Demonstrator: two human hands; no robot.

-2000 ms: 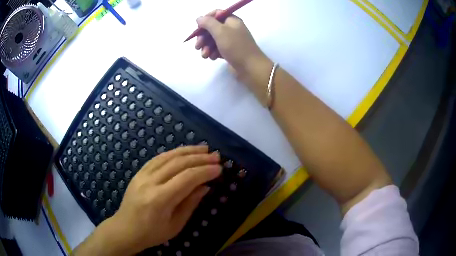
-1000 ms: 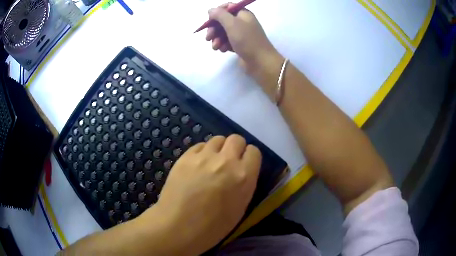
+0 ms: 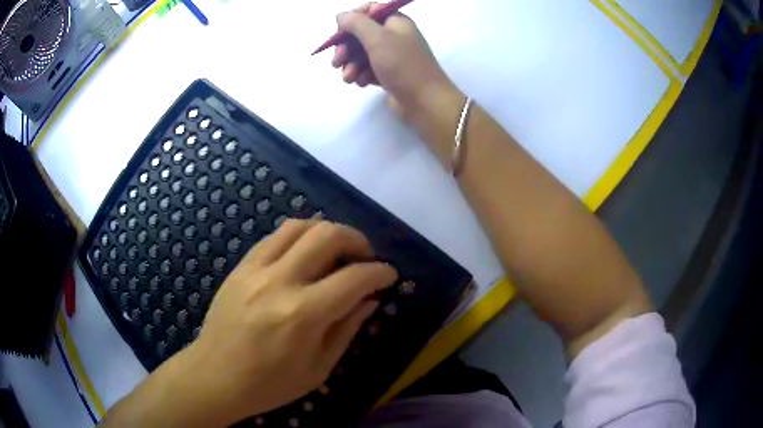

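A black component tray (image 3: pixel 335 188) with rows of round pockets lies tilted across the white bench in front of me. Silvery round components (image 3: pixel 219 196) sit in the pockets. My left hand (image 3: pixel 293 288) is over the tray's near right part, fingers bent down; its fingertips are near a pocket, and I cannot tell whether they hold a component. The hand hides several pockets. My right hand (image 3: pixel 389 52) rests on the bench beyond the tray and holds a red marker pen (image 3: pixel 335 40), its tip pointing left.
A black tray stack (image 3: pixel 33 259) stands at the left edge, with a short red piece (image 3: pixel 69 292) beside it. A desk fan (image 3: pixel 33 42) is at the upper left, near a blue pen (image 3: pixel 194 11). Yellow tape (image 3: pixel 640 146) marks the bench edge.
My left hand has moved across the tray to the right, covering its near right part, then back a little left with the fingers less folded. The right hand still holds the pen.
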